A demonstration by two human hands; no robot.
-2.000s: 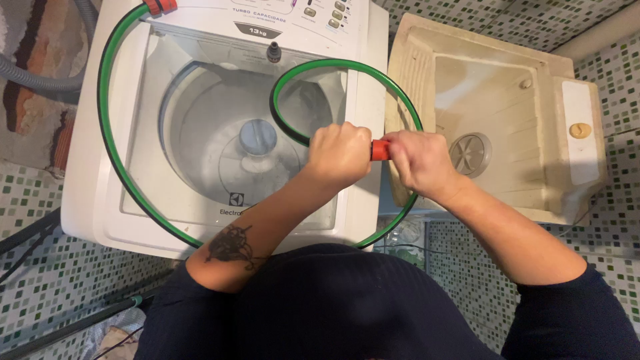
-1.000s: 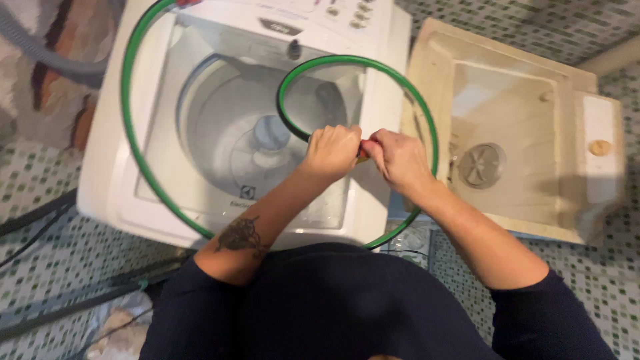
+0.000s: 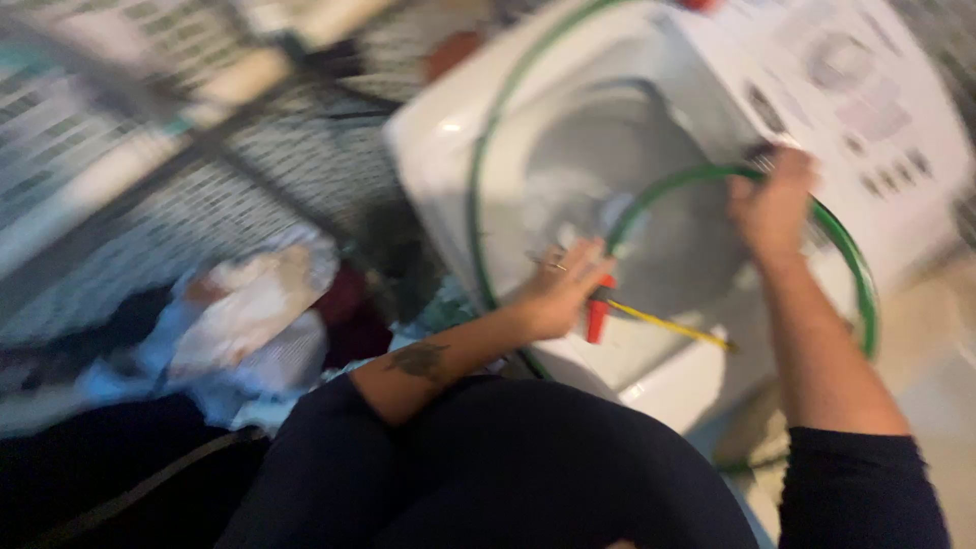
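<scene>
The view is blurred. A green hose (image 3: 860, 267) curves over the open top of a white washing machine (image 3: 427, 145). My left hand (image 3: 564, 290) is at one hose end, just beside a red hose fitting (image 3: 597, 311); how its fingers close there is blurred. A thin yellow strip or stick (image 3: 671, 325) extends from near the fitting to the right; I cannot tell what it is. My right hand (image 3: 774, 198) is on the hose's upper curve, near the control panel, and seems closed around it. Inside the machine the drum (image 3: 587, 145) shows.
The control panel (image 3: 862, 107) lies at the upper right. On the left, a heap of cloth or bags (image 3: 252, 313) sits low beside dark bars or pipes (image 3: 145, 183) and tiled surfaces. Another red fitting (image 3: 698, 4) is at the top edge.
My hands, together at the red fitting before, are now apart, the right one farther up along the hose. A yellow strip now shows by the fitting. The view has turned strongly to the left.
</scene>
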